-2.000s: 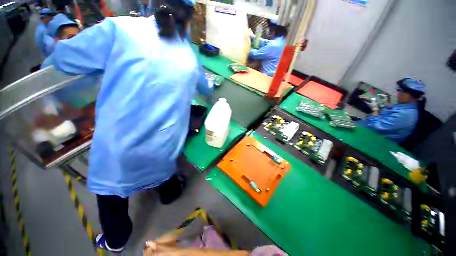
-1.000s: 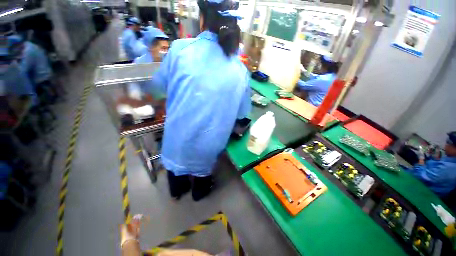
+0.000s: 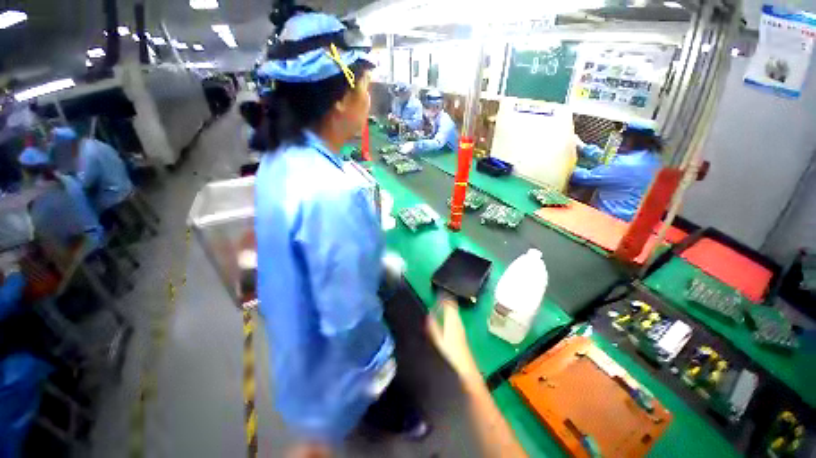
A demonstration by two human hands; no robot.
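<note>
My right hand reaches forward over the green bench, with the bare forearm rising from the bottom edge. Its fingers are blurred at the near edge of a black tray; I cannot tell whether they touch or grip it. My left hand seems to be the blurred skin-coloured patch cut off by the bottom edge; its fingers cannot be made out. A white bottle stands upright right of the tray. An orange fixture board lies nearer, with small tools on it.
A coworker in a blue coat stands close at the left, beside the bench. Circuit boards lie on the dark conveyor behind the bottle. A red post rises beyond the tray. Other workers sit across the line and far left.
The view has turned up and moved closer to the bench. My right arm now reaches to the black tray, which shows fully. The coworker has turned sideways, towards the bench.
</note>
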